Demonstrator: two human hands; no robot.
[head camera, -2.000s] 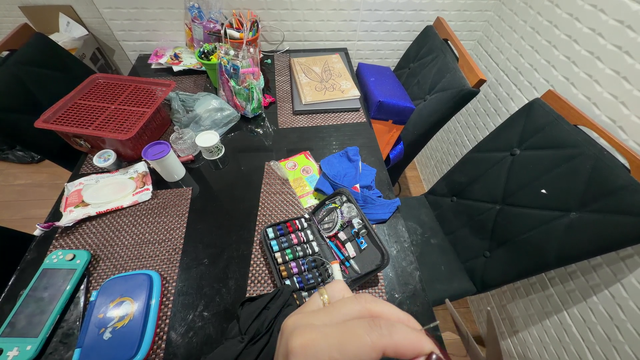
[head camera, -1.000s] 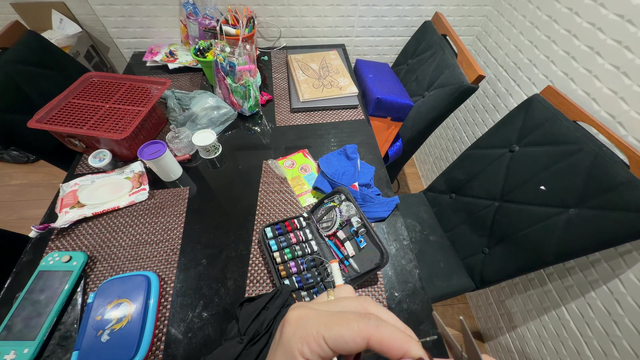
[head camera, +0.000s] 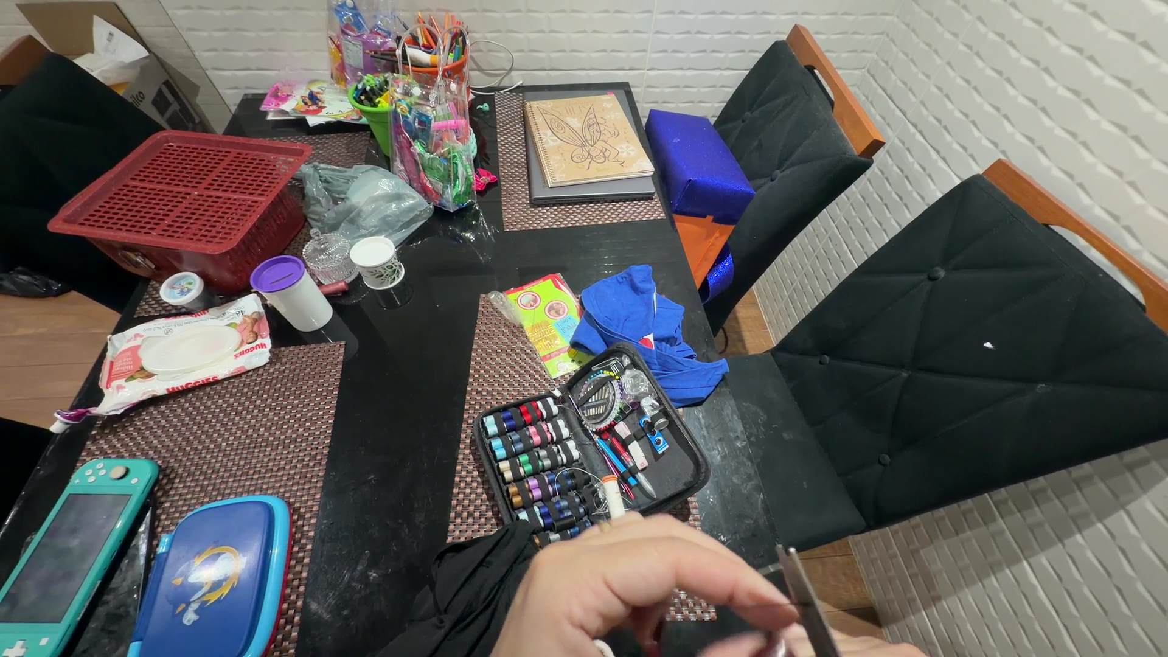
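My left hand (head camera: 630, 579) is at the bottom centre, its thumb and index finger bent together on a thin thread beside the scissors. A white spool (head camera: 612, 497) stands up just beyond its knuckles; whether the hand grips it is unclear. My right hand (head camera: 862, 646), mostly cut off by the lower edge, holds metal scissors (head camera: 807, 598) with the blades pointing up and nearly together. Black cloth (head camera: 470, 593) lies left of my left hand. Beyond the hands is an unzipped sewing kit case (head camera: 698, 461) with thread spools (head camera: 538, 461), a pin wheel (head camera: 600, 400) and small tools.
Blue cloth (head camera: 639, 319) and a colourful packet (head camera: 547, 324) lie behind the kit. At left are a handheld game console (head camera: 78, 547), a blue case (head camera: 214, 575), a wipes pack (head camera: 187, 351), a lidded cup (head camera: 294, 294) and a red basket (head camera: 182, 205). Black chairs (head camera: 967, 338) stand right.
The scissor blades, apart in the earlier frames, are now nearly together. My left hand's fingertips have come nearer to the blades.
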